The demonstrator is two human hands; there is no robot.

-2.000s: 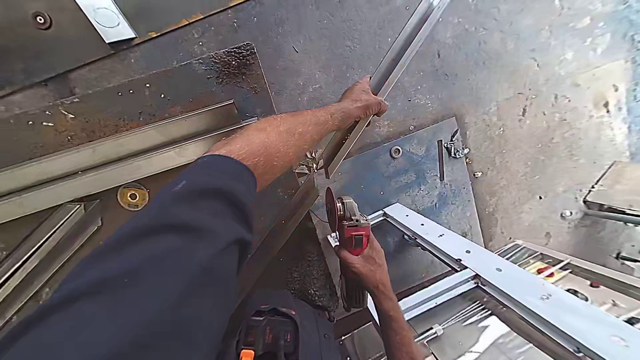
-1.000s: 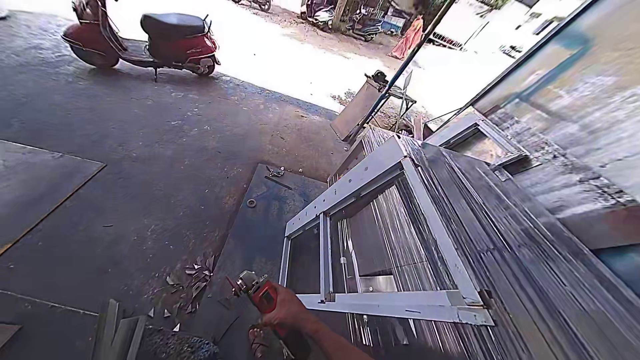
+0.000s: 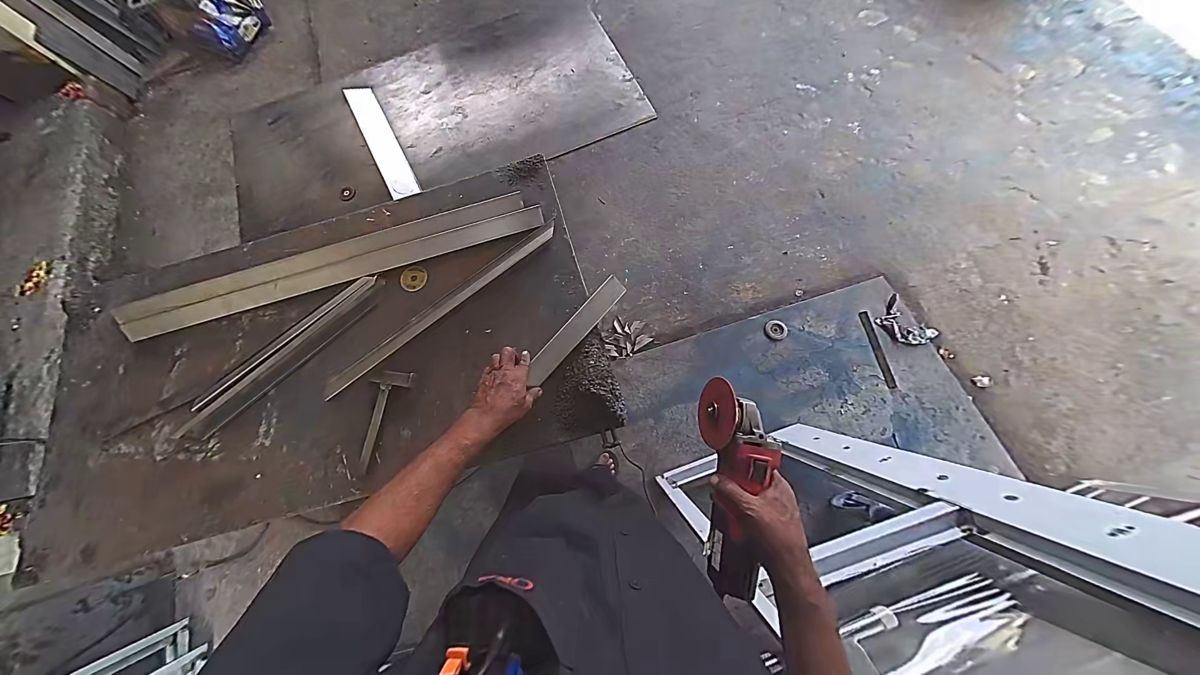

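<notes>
My left hand (image 3: 506, 386) is at the near end of a short metal channel piece (image 3: 577, 330), touching it; whether the fingers close around it is unclear. That piece lies at the right edge of a dark steel plate (image 3: 450, 403). My right hand (image 3: 764, 516) grips a red and black angle grinder (image 3: 750, 464), its red disc (image 3: 718, 413) pointing up and away. Longer metal channels (image 3: 328, 267) lie on the plate to the left, with a T-shaped metal piece (image 3: 380, 417) and a yellow disc (image 3: 413, 278) among them.
A white metal frame (image 3: 937, 478) stands close on the right, beside the grinder. Beyond it, another plate (image 3: 825, 366) holds a small round disc (image 3: 775, 330) and a clamp-like tool (image 3: 905, 328). A white strip (image 3: 382, 142) lies on the far plate. Metal offcuts (image 3: 626, 337) lie near the plate's edge.
The view swung right to a scooter and back. Two seconds ago my left hand held a long metal channel; now it is at a short piece on the plate. The grinder stays in my right hand.
</notes>
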